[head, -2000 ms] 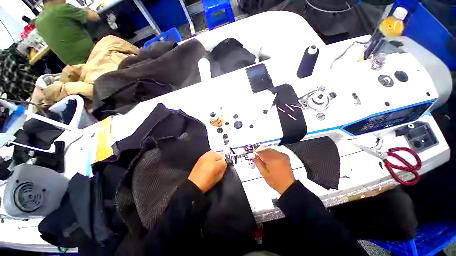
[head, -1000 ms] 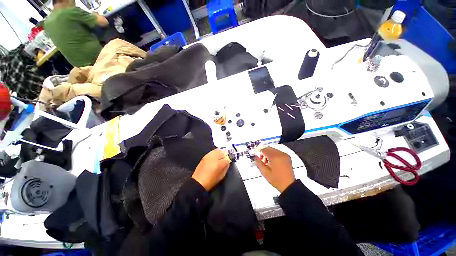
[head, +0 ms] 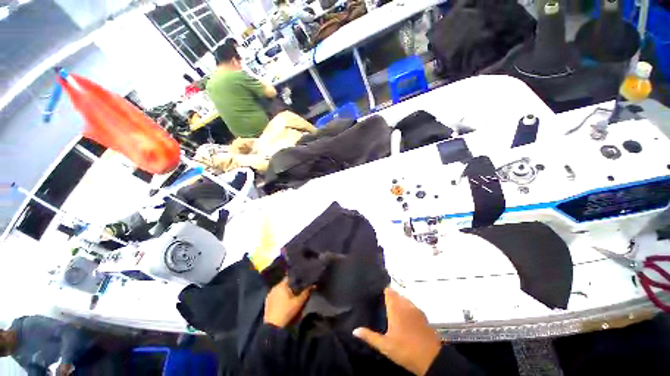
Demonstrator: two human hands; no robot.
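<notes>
The dark garment heap point(head: 345, 250) lies bunched at the left of the needle area, hanging over the table's front edge. My left hand point(head: 285, 302) grips a fold of it at its left side; the fingertips are partly hidden by cloth. My right hand point(head: 402, 332) is at its right side, thumb and fingers apart, against or just over the cloth. The presser foot and needle area point(head: 424, 233) of the white sewing machine point(head: 558, 183) has no hand at it. A dark curved cut piece point(head: 535, 258) lies flat to its right.
Red-handled scissors point(head: 655, 275) lie at the right edge. A grey motor housing point(head: 187, 253) stands at left. A dark strip point(head: 486, 192) drapes over the machine head. A thread cone point(head: 525, 131) and a dark cloth pile point(head: 330, 150) are behind. A person in green point(head: 239, 95) sits beyond.
Both hands have left the needle area and moved toward me, the left hand now in the garment heap. The garment is off the needle area and bunched up. The view has swung left and up.
</notes>
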